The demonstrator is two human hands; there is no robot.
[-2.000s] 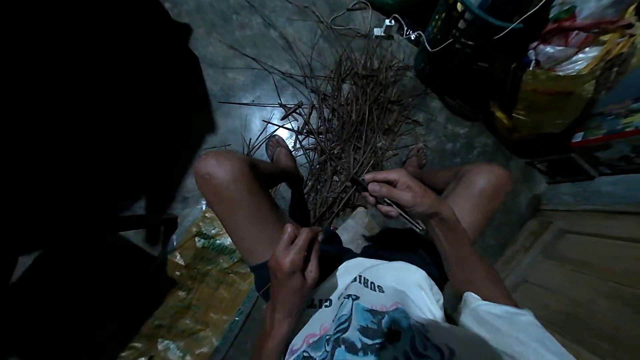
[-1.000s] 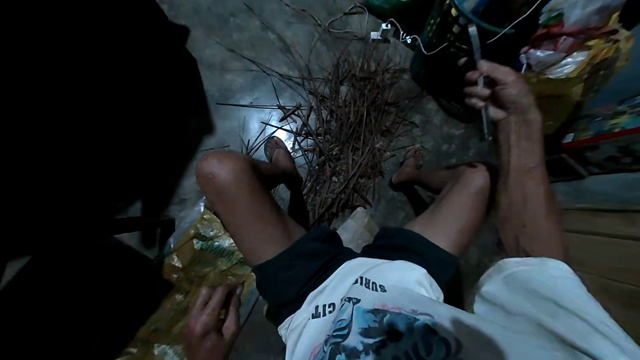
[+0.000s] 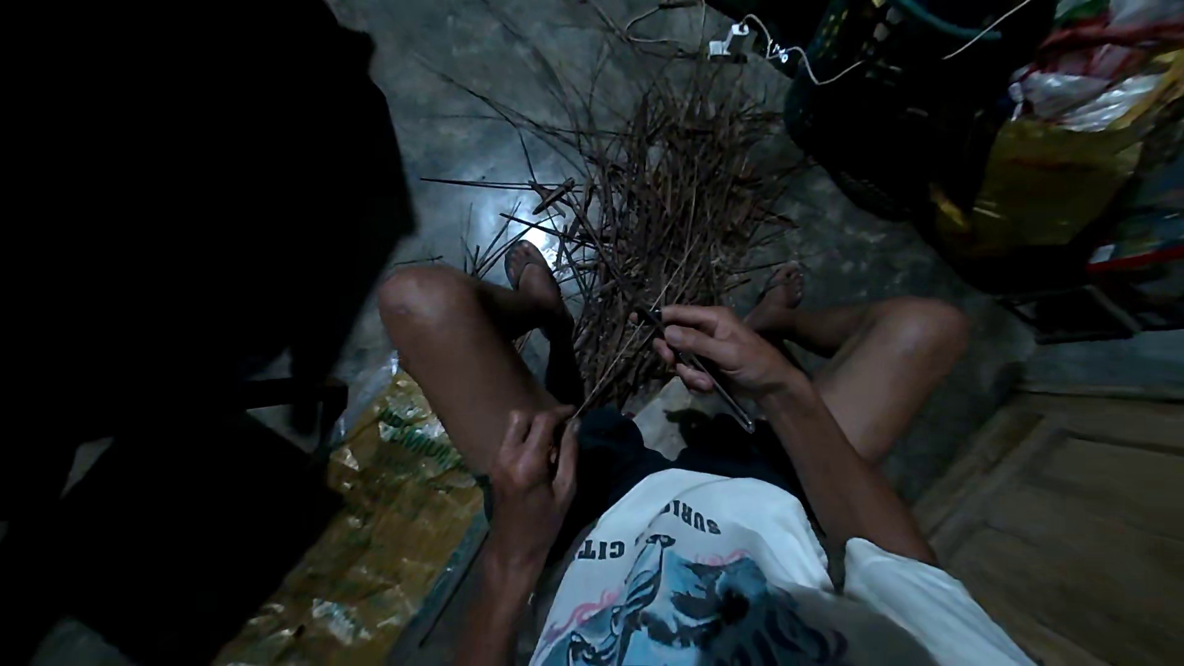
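Observation:
My right hand point(image 3: 717, 347) is closed around a slim dark tool with a metallic end, probably a knife point(image 3: 726, 396), in front of my lap. A thin brown stick point(image 3: 606, 375) runs from the fingers of my left hand point(image 3: 536, 453), over my thigh, up toward the right hand's fingertips. Beyond both hands a heap of thin brown sticks point(image 3: 675, 185) lies on the concrete floor between my feet. A pale object point(image 3: 671, 421) shows between my thighs, partly hidden by the right hand; its kind is unclear.
A shiny yellow-brown plastic sheet point(image 3: 370, 536) lies at the left. A dark basket point(image 3: 805, 106), a white plug on a cord point(image 3: 729, 42) and a yellow plastic bag point(image 3: 1054, 176) are at the upper right. A wooden panel point(image 3: 1073, 499) stands lower right. Deep shadow covers the far left.
My right hand, raised at the upper right with the tool one second ago, is back in front of my lap. My left hand has come up from the lower left, and a stick now shows at it.

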